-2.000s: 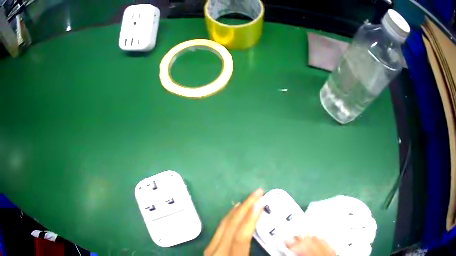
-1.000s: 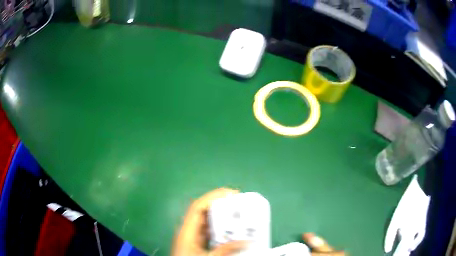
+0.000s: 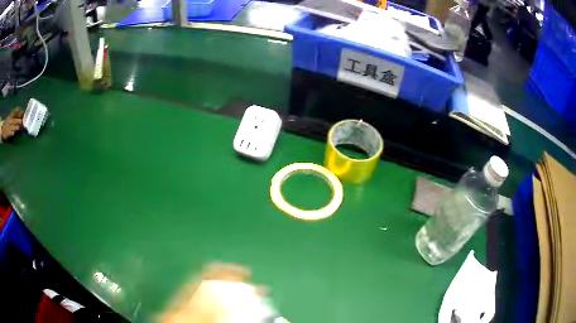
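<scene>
My left hand (image 3: 192, 303) is blurred at the bottom edge, left of centre, closed around a white socket unit (image 3: 237, 304). The unit is blurred and partly cut off, so its face cannot be read. My right hand is not visible. Another white socket unit (image 3: 258, 132) lies on the green surface, slots up, left of the yellow packing tape.
Yellow packing tape (image 3: 354, 151) touches a thin tape ring (image 3: 307, 191). A clear bottle (image 3: 460, 214) stands before a grey-brown pad (image 3: 431, 195). A white glove (image 3: 468, 293) lies lower right. A blue toolbox bin (image 3: 417, 85) is behind. Another person's hand (image 3: 11, 124) holds a white unit (image 3: 35, 117).
The view has tilted up, bringing the toolbox bin and another person's hand into view. My left hand has taken hold of a unit. My right hand has left the picture.
</scene>
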